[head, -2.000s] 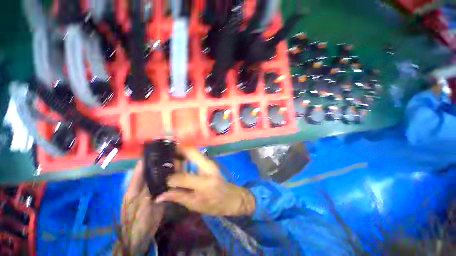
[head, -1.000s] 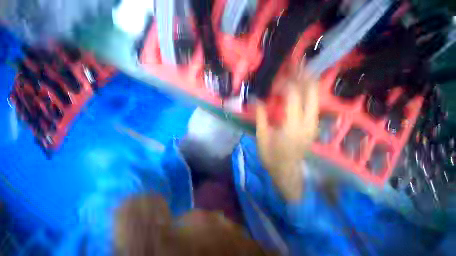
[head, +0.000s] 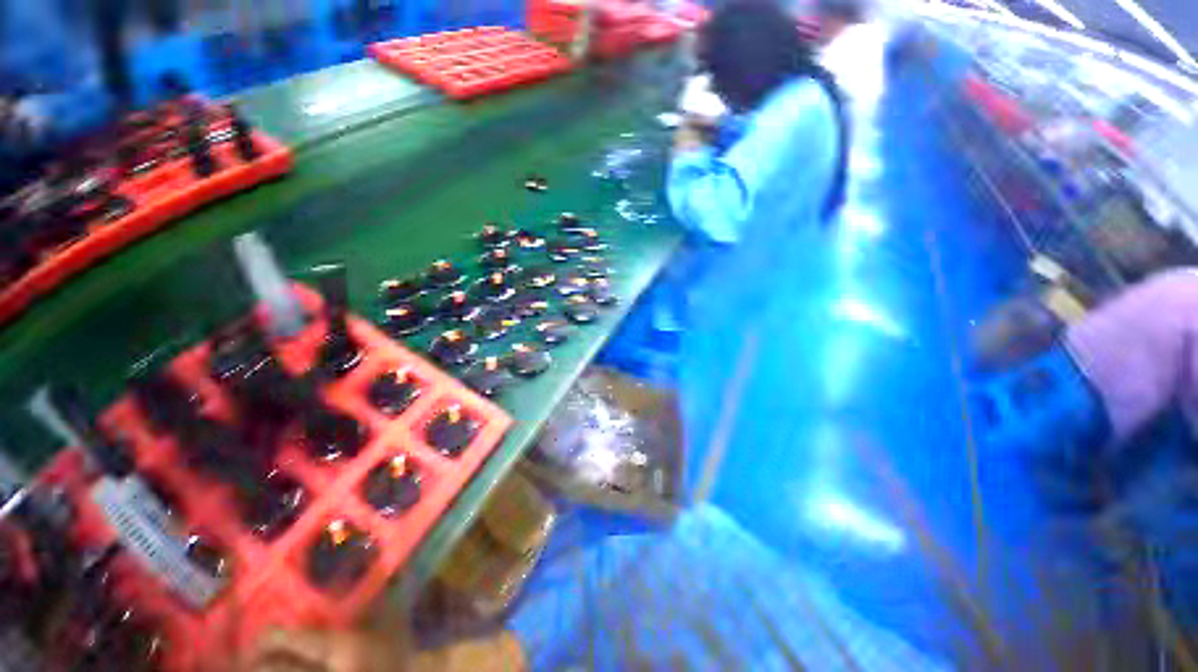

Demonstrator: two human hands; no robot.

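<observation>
An orange-red foam tray [head: 484, 418] stands on the green bench at the lower left. Round black watch heads [head: 344, 551] with small orange marks lie in its near pockets. Black straps and pale grey strips [head: 155, 536] stick up from its other pockets. My right hand [head: 381, 651] shows only as a blurred strip at the bottom edge, by the tray's near side, with the blue sleeve to its right. Its fingers are cut off, and I cannot tell if it holds anything. My left hand is out of the picture.
Loose watch heads [head: 497, 315] lie in rows right of the tray. Other orange-red trays [head: 473, 59] are further along the bench. A brown carton with clear plastic [head: 604, 440] is below the bench edge. A person in blue [head: 775, 151] works ahead; another in pink [head: 1143, 348] is at right.
The view has swung to the right along the bench. The tray has shifted to the lower left of the picture. My right hand has dropped to the bottom edge from over the tray's edge.
</observation>
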